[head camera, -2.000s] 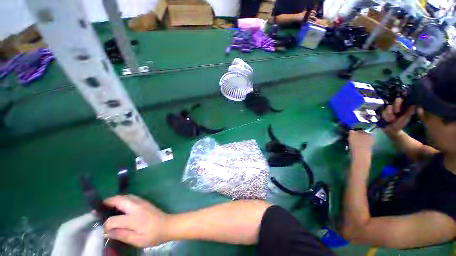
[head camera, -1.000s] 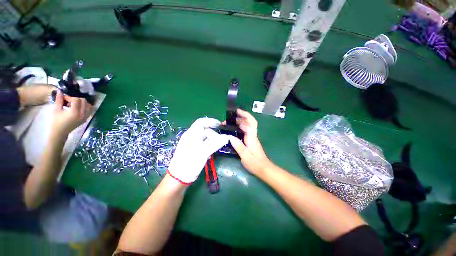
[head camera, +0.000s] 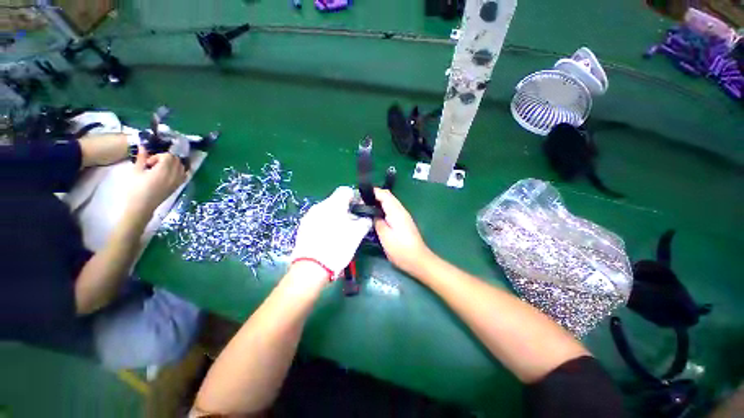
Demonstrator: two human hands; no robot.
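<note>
A black clip base [head camera: 366, 184] with an upright curved arm is held between both hands in the middle of the view. My left hand [head camera: 330, 233], in a white glove with a red cuff edge, grips its left side. My bare right hand [head camera: 397, 230] grips its right side. The fingers hide most of the body. A red and black tool [head camera: 351, 282] lies partly under my left wrist. A heap of bent wire clips [head camera: 241, 216] lies left of my hands. A clear plastic bag of tiny silvery pieces [head camera: 563, 257] lies to the right.
A perforated metal post [head camera: 458, 98] stands just beyond my hands. A white fan head [head camera: 552, 102] on a black base is behind the bag. Other black bases [head camera: 662, 292] lie at the right. A person [head camera: 122, 196] works over a white sheet at the left.
Two seconds ago my right hand was at the lower left of the view with a black part. Since one second ago, both hands remain on the base, which is turned, showing a second prong.
</note>
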